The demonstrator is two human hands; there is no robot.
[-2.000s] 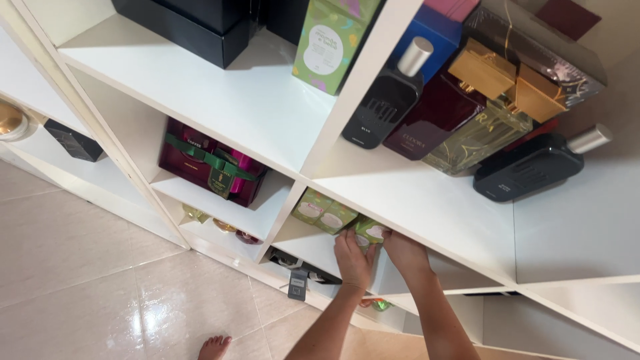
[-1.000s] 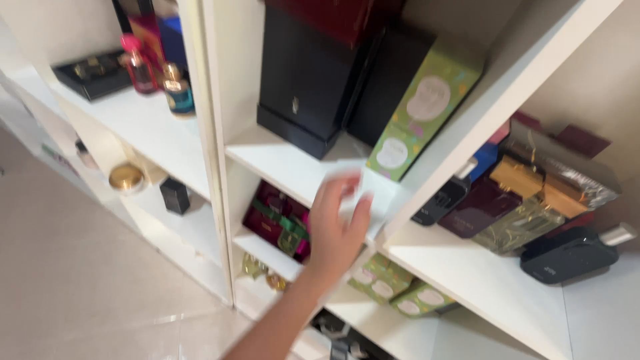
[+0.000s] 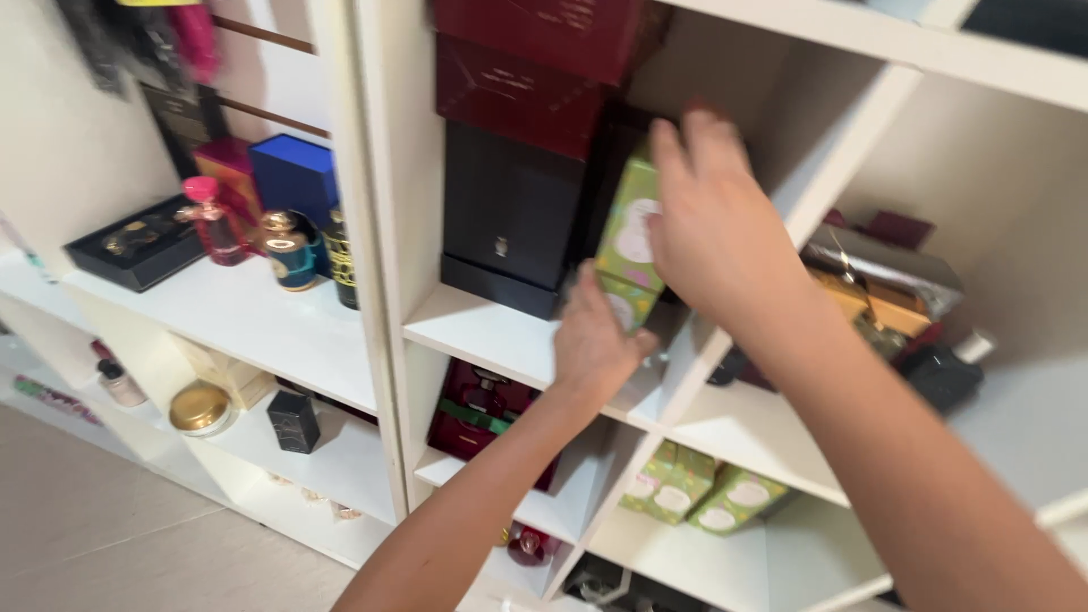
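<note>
In the upper middle compartment, a tall green patterned box [image 3: 627,212] with pale labels stands against dark boxes. My left hand [image 3: 595,336] touches the lower part of the green stack, at a smaller green box [image 3: 626,299]. My right hand [image 3: 710,204] lies over the right side of the tall box, its fingers near the top; blur and the hand itself hide how firmly it grips. Left of them stands a large black box [image 3: 514,212] with dark red boxes [image 3: 527,93] on it. More green boxes [image 3: 680,486] sit in the compartment below right.
White shelf dividers [image 3: 850,153] run close to my right forearm. Perfume bottles, including a black one [image 3: 943,370], stand at right. Bottles [image 3: 289,251], a blue box [image 3: 293,174] and a gold-lidded jar [image 3: 200,408] are on the left shelves. A red gift set [image 3: 484,408] sits below.
Both hands were at the lower green boxes two seconds ago; now both are at the green boxes in the upper compartment. The view has swung up and left.
</note>
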